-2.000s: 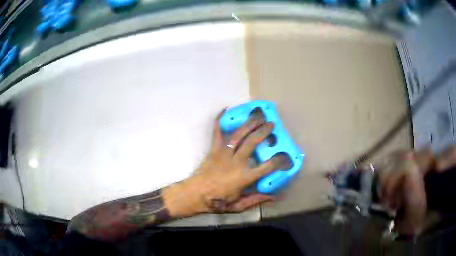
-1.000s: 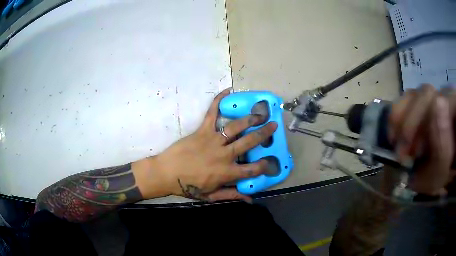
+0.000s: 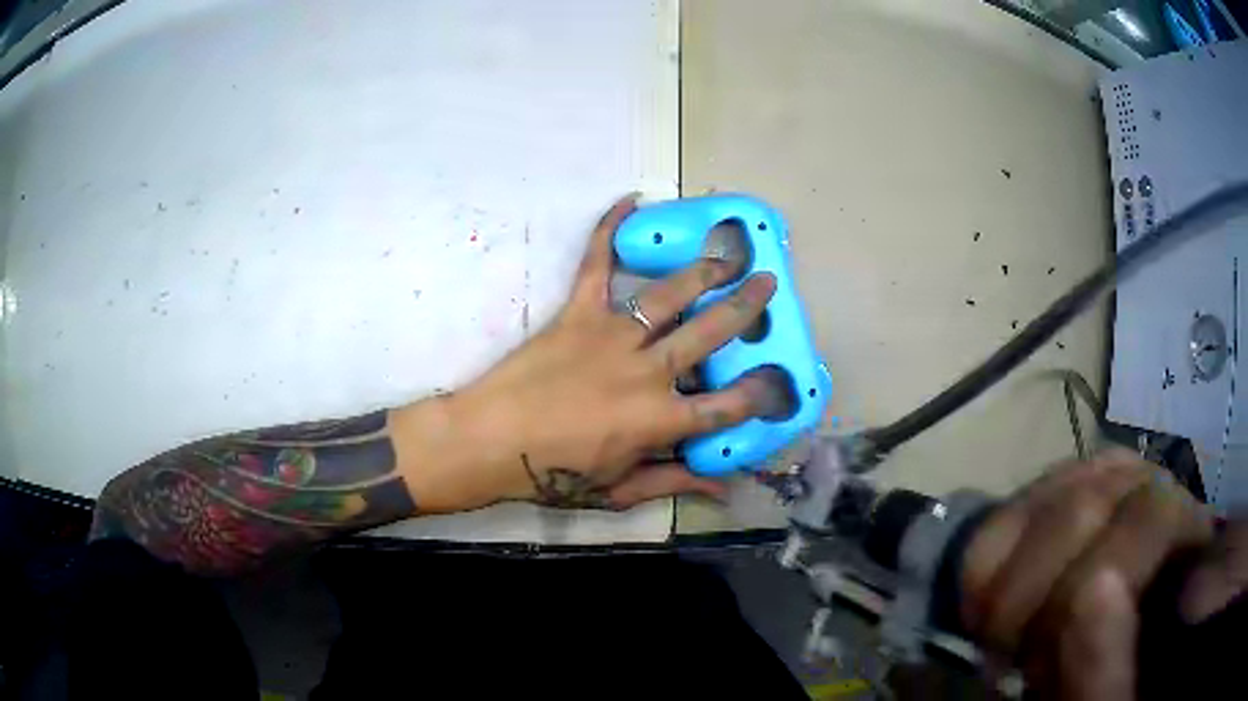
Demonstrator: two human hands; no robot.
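Note:
A bright blue controller housing (image 3: pixel 799 323) lies across the seam between the white and tan bench tops. My left hand (image 3: pixel 602 377) is spread over it, fingers at its openings and thumb at its lower grip, holding it. My right hand (image 3: pixel 1081 575), partly cut off by the frame's edge, grips the black power screwdriver (image 3: pixel 903 527). The driver's metal feed head (image 3: pixel 828 493) is just beside the housing's lower grip; the view there is blurred and I cannot tell whether it touches. A dark feed hose (image 3: pixel 1054 315) rises from the head to the upper right.
Small dark specks lie on the white top (image 3: pixel 315 206) and the tan top (image 3: pixel 903 164). A grey-white case (image 3: pixel 1177 274) with vents and a round fitting stands at the right edge. Blue pieces (image 3: pixel 1198 21) show at the top right corner. The bench's front edge runs below my left hand.
The driver head has moved from the housing's upper right corner down to near its lower grip, and now sits closer to the driver body. My left hand still holds the housing.

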